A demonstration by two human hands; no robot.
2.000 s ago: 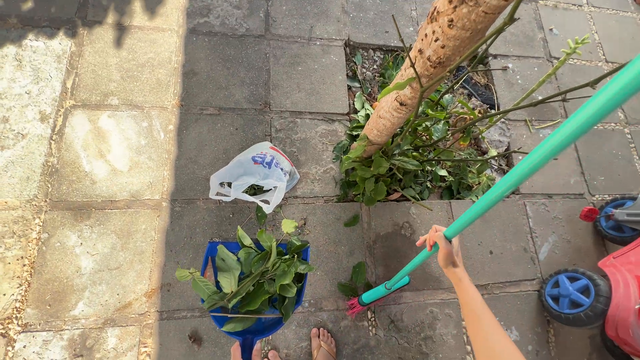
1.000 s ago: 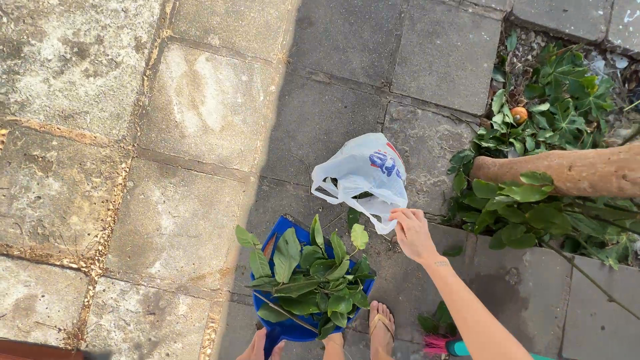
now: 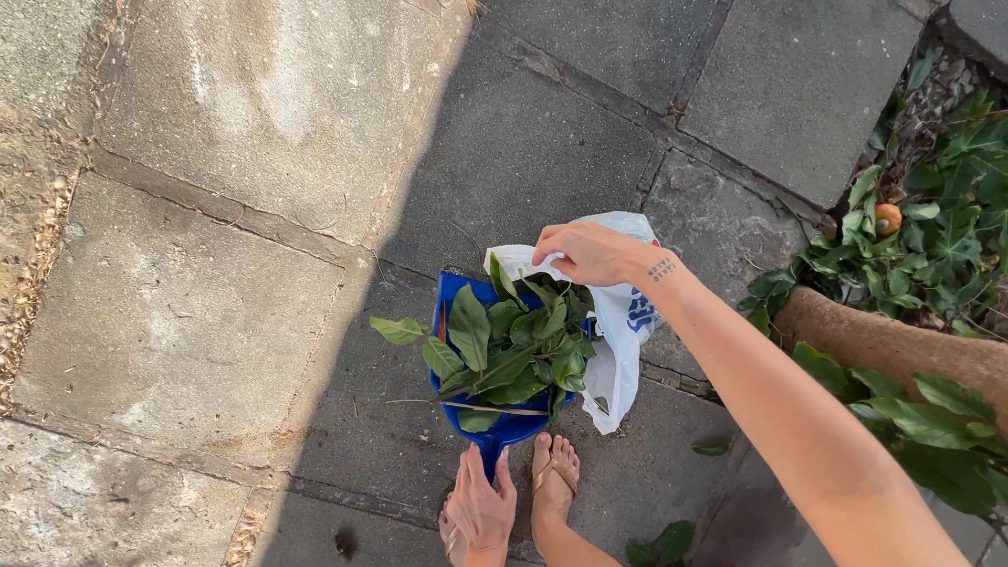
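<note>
A blue plastic dustpan (image 3: 508,429) heaped with green leaves (image 3: 512,342) lies low in the middle, its handle toward me. My left hand (image 3: 482,500) is closed around that handle. Above the heap, my right hand (image 3: 587,250) grips the rim of a white plastic bag (image 3: 618,354) with its fingers curled. The bag lies against the dustpan's right side, and leaves overlap its mouth. A thin dry stick (image 3: 488,407) crosses the dustpan near the handle.
Feet in sandals (image 3: 555,476) stand just below the dustpan. A tree trunk (image 3: 890,339) and leafy plants with a small orange fruit (image 3: 888,220) fill the bed at right. Loose leaves (image 3: 665,543) lie on the stone pavers (image 3: 528,165).
The right hand held a green-handled broom two seconds ago, then reached the bag. The bag has since come against the dustpan. The left hand has come into view on the handle.
</note>
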